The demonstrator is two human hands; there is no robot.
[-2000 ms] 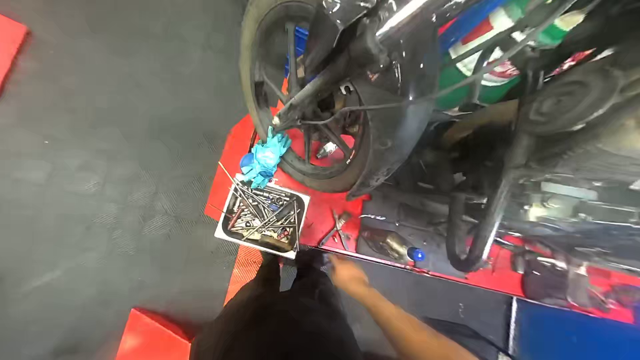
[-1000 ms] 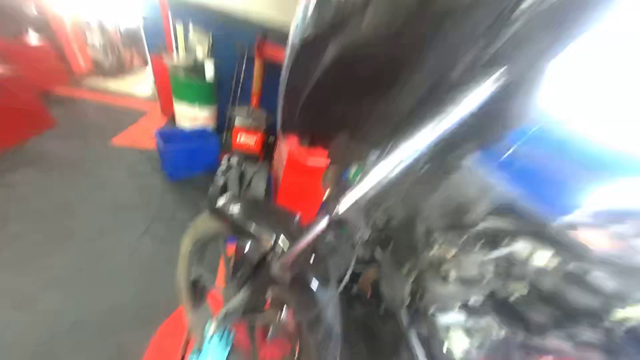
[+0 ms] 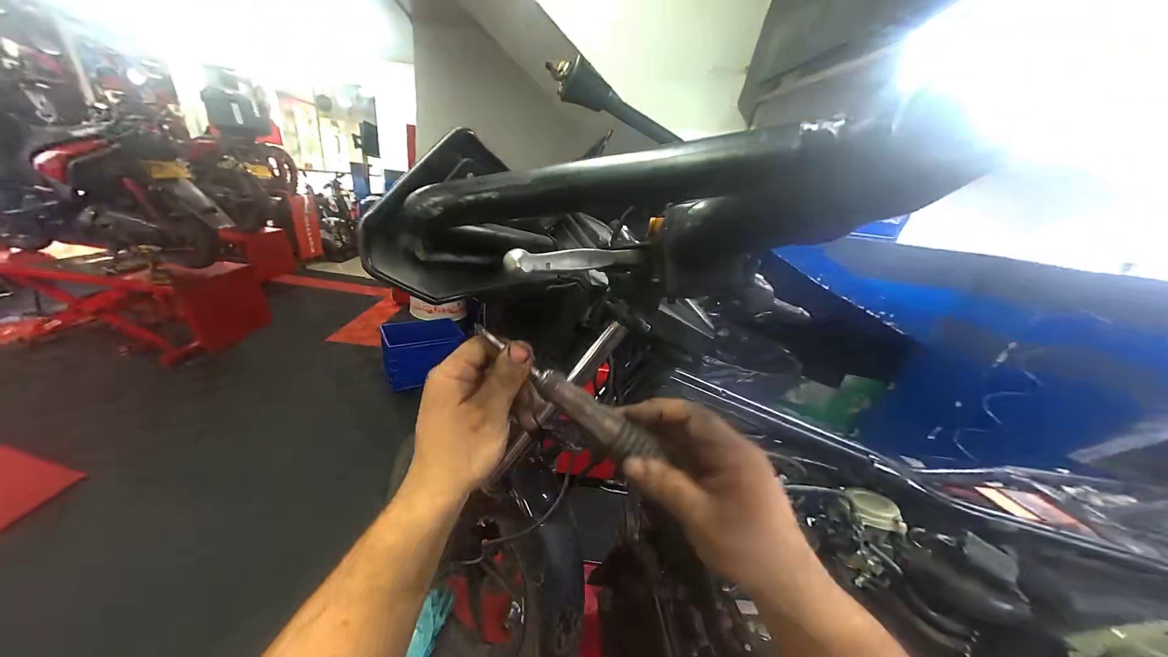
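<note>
A screwdriver [image 3: 593, 415] with a worn, dark handle lies between my two hands, its shaft pointing up and left. My right hand [image 3: 707, 479] is closed around the handle's rear end. The fingers and thumb of my left hand [image 3: 474, 411] pinch the metal shaft near its tip. Just beyond the hands are the motorcycle's chrome fork tube [image 3: 598, 351], a silver hand lever [image 3: 575, 260] and the black handlebar assembly [image 3: 584, 182]. The front wheel is partly visible below, with a teal glove [image 3: 431, 623] near it.
A blue plastic crate [image 3: 420, 351] stands on the dark floor beyond my left hand. Motorcycles rest on red lifts [image 3: 214, 306] at the left. The motorcycle's exposed engine parts [image 3: 876, 538] lie at the lower right, and a blue panel [image 3: 1031, 365] is behind them.
The view has swung up from the tool tray and wheel to the handlebar. Both hands are now raised in front of the fork, holding a screwdriver; two seconds ago one hand was beside the tray.
</note>
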